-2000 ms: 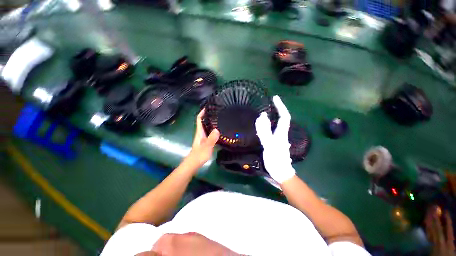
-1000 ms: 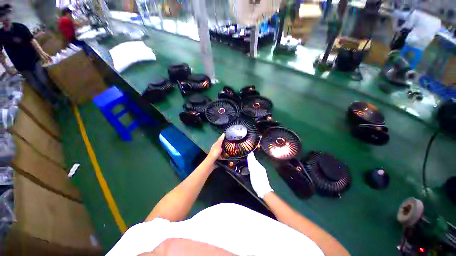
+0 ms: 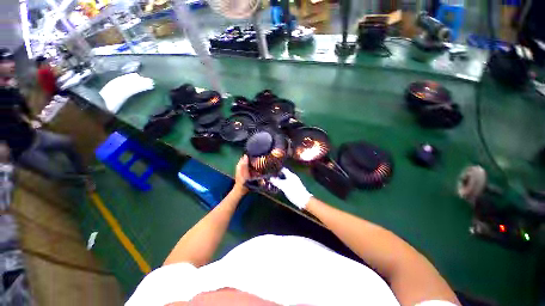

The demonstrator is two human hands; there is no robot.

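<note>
A black round desk fan is at the bench's front edge, its dark centre disc facing up and its slots glowing orange. My bare left hand holds its left side. My white-gloved right hand is at its lower right, by the base, with fingers curled against it. The fingertips of both hands are partly hidden by the fan. Another fan lies close to its right with its base toward the front, and a fan lies face down farther right.
Several black fans are bunched behind and left. A fan pair, a small round black part and a buffing wheel are at right. A blue stool stands on the floor at left. A person is at far left.
The view has swung left, then slightly back. The fan in my hands has moved left along the bench to the cluster and turned, and my right hand has shifted from its upper right side to its lower right.
</note>
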